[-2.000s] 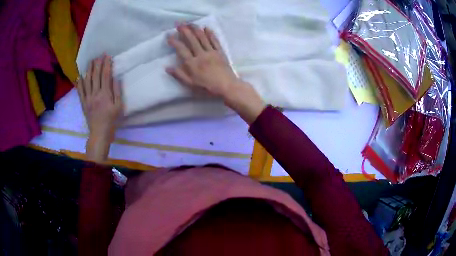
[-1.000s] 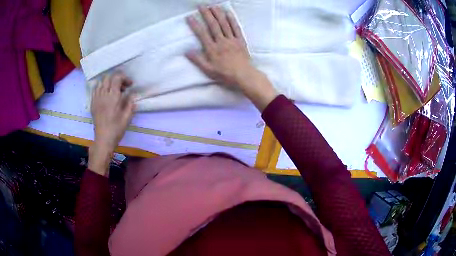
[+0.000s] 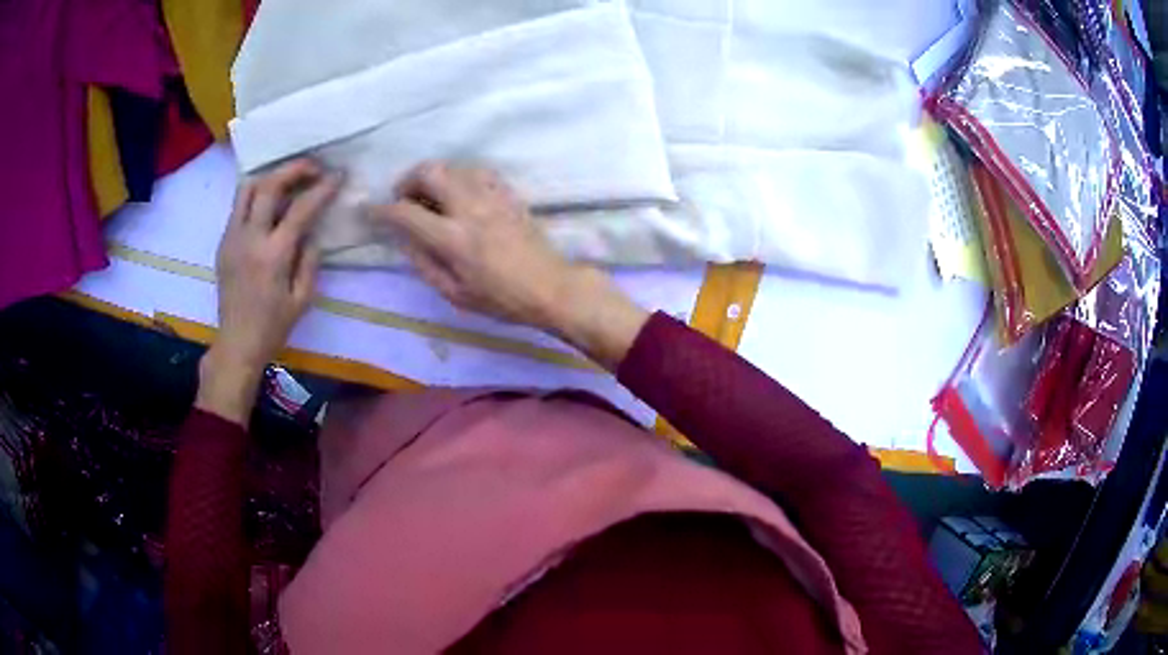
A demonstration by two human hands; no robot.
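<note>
A white coat [image 3: 820,192] lies partly folded across the white-topped table, with a long folded part, likely a sleeve, laid over its left half. My left hand [image 3: 269,250] is at the coat's lower left edge, fingers bent with the tips on the cloth. My right hand [image 3: 474,243] is close to its right, fingers curled at the lower edge of the folded part. Both hands seem to pinch the cloth, though the fingertips are partly hidden. The coat's top runs out of the picture.
Magenta coat [image 3: 58,154] and mustard cloth [image 3: 205,71] lie at the left. Shiny bagged garments [image 3: 1038,166] with red edging are stacked at the right, over a pale yellow printed sheet [image 3: 950,211]. Orange tape [image 3: 728,305] marks the table [image 3: 833,352].
My right hand has moved down and left from lying flat on the folded part to its lower edge, and its fingers have curled. My left hand has shifted slightly left.
</note>
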